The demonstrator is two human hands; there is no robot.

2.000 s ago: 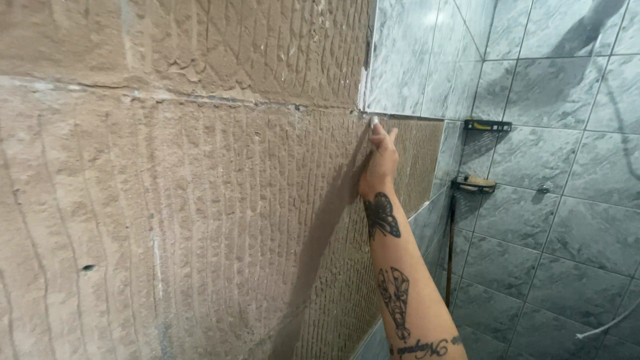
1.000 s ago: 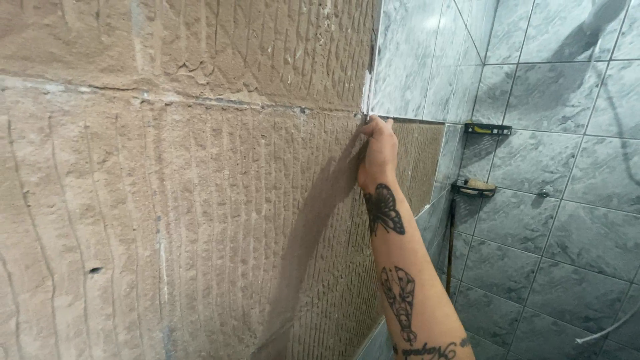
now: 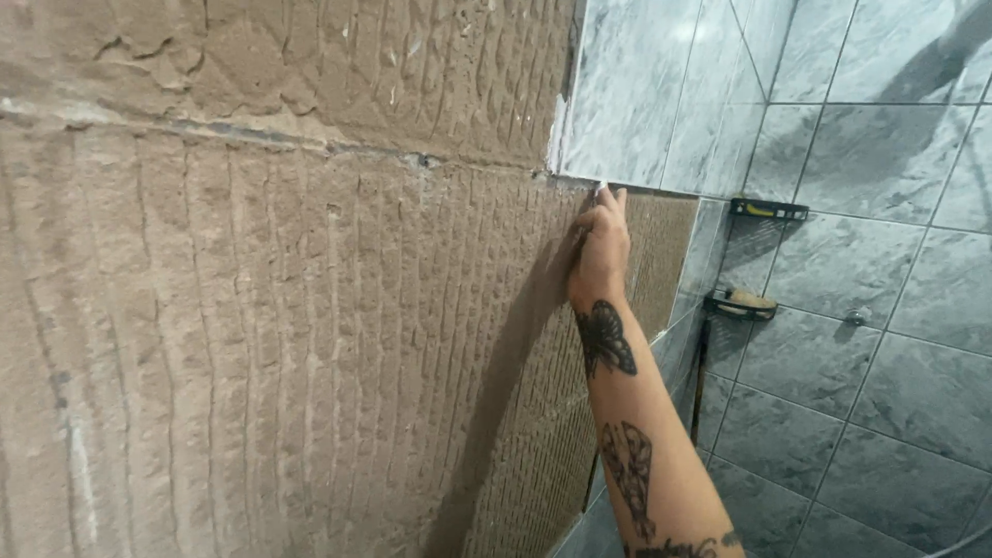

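Observation:
My right hand reaches up from the lower right, its fingertips at the lower edge of a grey marbled wall tile. One finger points up to that edge with a small whitish spot at its tip; whether this is the nail or a small object I cannot tell. The other fingers are partly bent and partly hidden. Beside and below the hand is the brown wall surface with vertical ridges. White material lines the tile's lower left edge. My left hand is out of view.
Two black corner shelves hang at the right: the upper one has a yellow item, the lower one a light-coloured one. A thin pole stands beneath them. A small round fixture sits on the tiled wall.
A second ago my fingers were bent in at the tile's lower left corner; now they are a little further right along the lower edge, with a finger extended upward.

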